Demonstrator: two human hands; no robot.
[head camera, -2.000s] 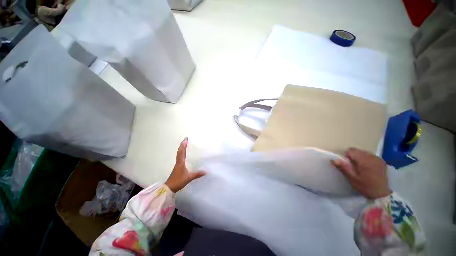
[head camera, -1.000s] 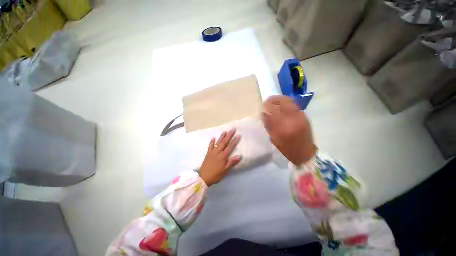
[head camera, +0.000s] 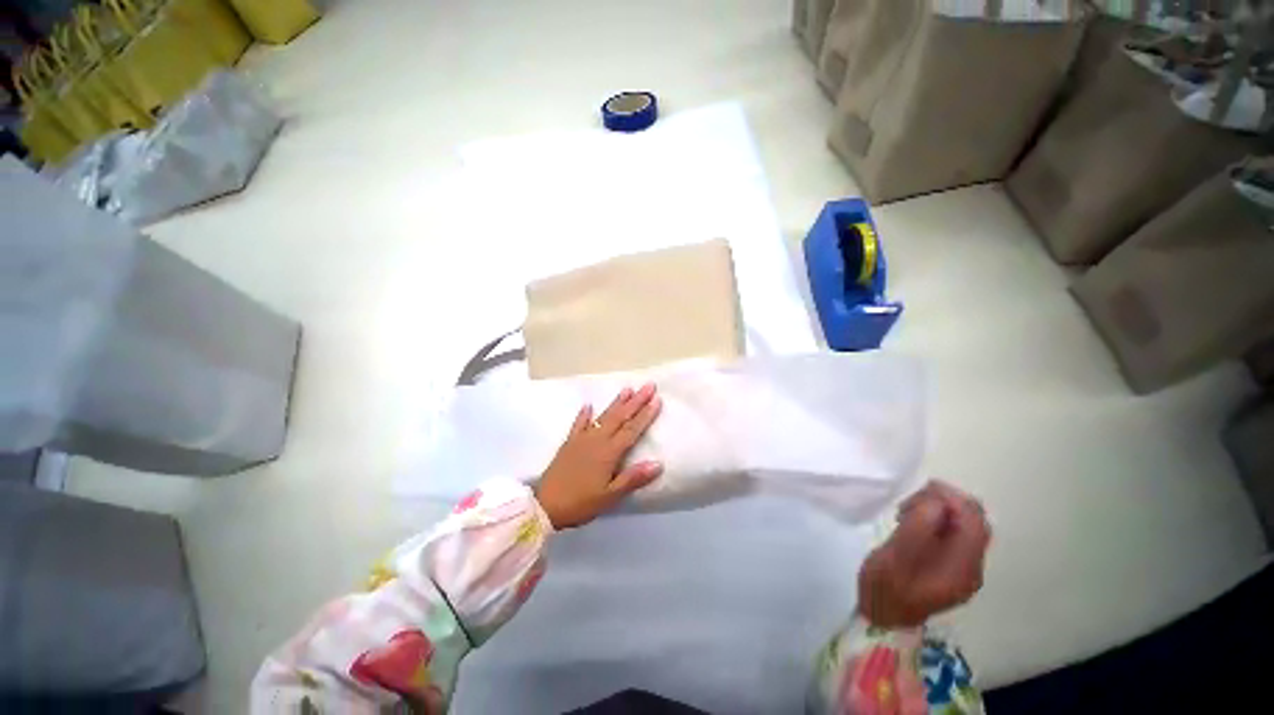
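Observation:
A beige tote bag lies flat on stacked white wrapping paper, its handle pointing left. A paper sheet is folded over the bag's near half and spreads out to the right of it. My left hand lies flat on the folded paper over the bag, fingers apart, gripping nothing. My right hand is at the near right corner of the folded sheet, fingers curled; it is slightly blurred, and whether it pinches the paper is unclear.
A blue tape dispenser stands right of the paper. A dark blue tape roll lies at its far edge. Wrapped bags stand at left, yellow bags and plastic-covered goods at far left, upright taupe bags at right.
The paper has been folded over the bag's near half and now spreads out at right. My right hand has moved right and nearer to me. My left hand went onto the folded paper and stays there.

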